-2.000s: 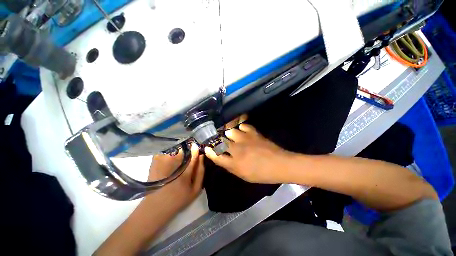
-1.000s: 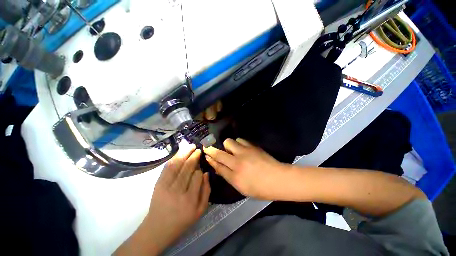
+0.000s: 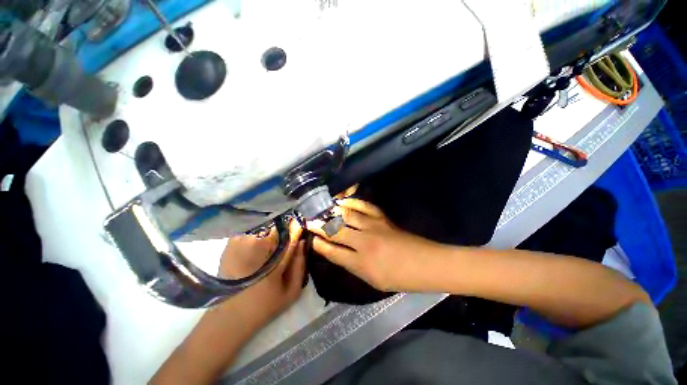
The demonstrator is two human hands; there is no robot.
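Observation:
The black garment piece (image 3: 444, 180) lies under the head of the white sewing machine (image 3: 301, 90), spreading right and over the table's front edge. My right hand (image 3: 369, 244) rests on the cloth just right of the needle area, fingertips on the fabric beside the grey tension knob (image 3: 315, 203). My left hand (image 3: 264, 263) is left of the needle, partly hidden behind the shiny curved guard (image 3: 181, 278), its fingertips at the needle area. The needle, the foot and what the left fingertips touch are hidden under the head.
Snips (image 3: 559, 150) lie on the table to the right. Orange and yellow-green rings (image 3: 612, 79) lie beyond them. A ruler strip (image 3: 331, 331) runs along the front edge. A blue crate (image 3: 648, 225) with black cloth stands right; black pieces (image 3: 49, 323) lie at the left.
Compared with one second ago, the view has shifted and my left hand is deeper behind the guard, near the needle. My right-hand fingers are closer under the knob. The cloth looks much the same.

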